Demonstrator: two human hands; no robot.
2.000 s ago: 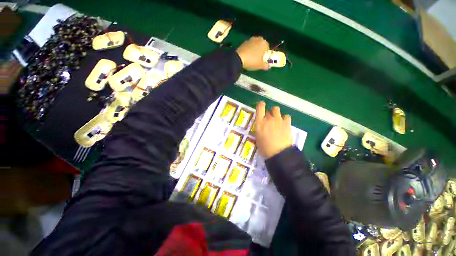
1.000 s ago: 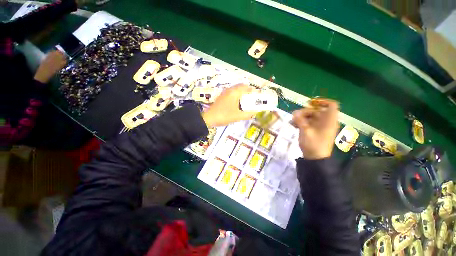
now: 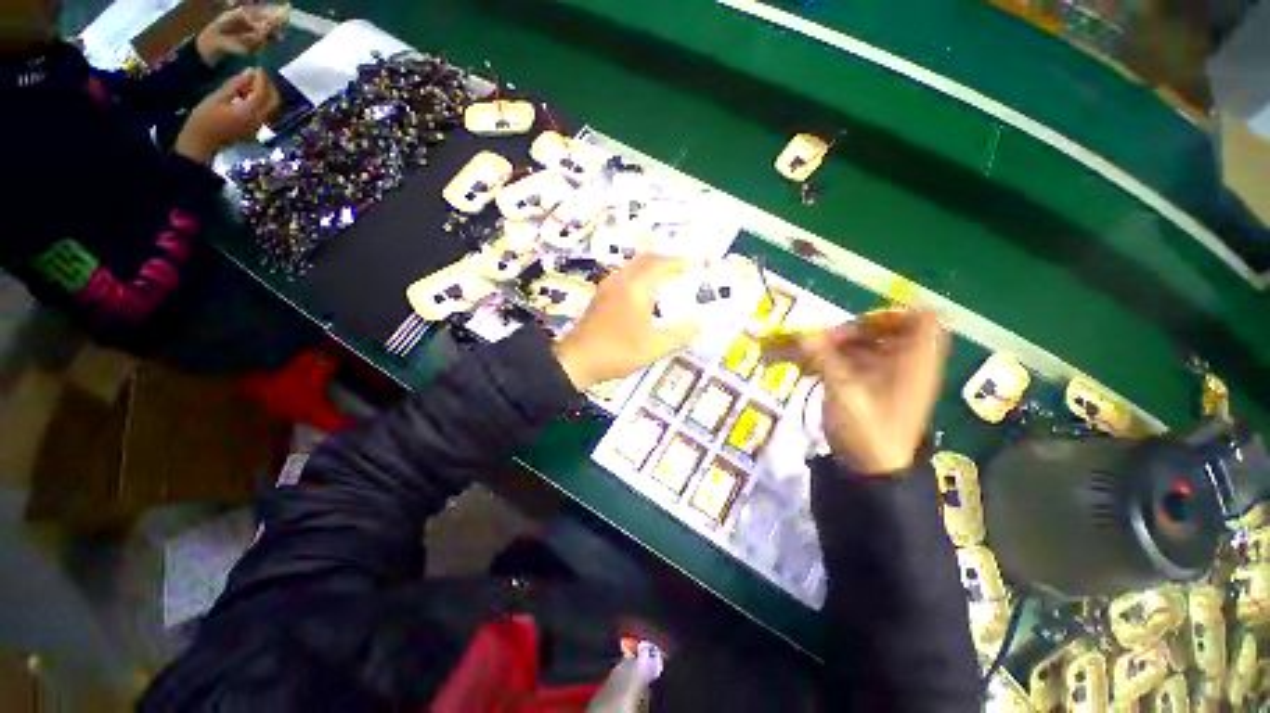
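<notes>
My left hand point(image 3: 623, 326) holds a cream housing point(image 3: 708, 293) by its left side, above the upper left of the cell tray. My right hand point(image 3: 887, 383) is raised over the tray's right side, blurred; its fingertips are pinched on something yellow, possibly a battery cell point(image 3: 797, 341), though the blur hides its shape. The white cell tray point(image 3: 780, 522) lies below both hands. Several yellow battery cells point(image 3: 751, 429) sit in its left and middle pockets. More cream housings point(image 3: 478, 181) with wires lie heaped to the left.
A black tape dispenser point(image 3: 1079, 508) stands right of the tray, with many housings point(image 3: 1145, 620) around it. A wired component pile point(image 3: 334, 167) lies far left on a black mat point(image 3: 365, 272). One housing point(image 3: 801, 156) is on the green belt point(image 3: 919, 181). A co-worker's hands point(image 3: 230, 112) are at upper left.
My left hand went from the belt back over the tray with a housing. My right hand rose from the tray pockets. The view has shifted, showing more of the co-worker on the left.
</notes>
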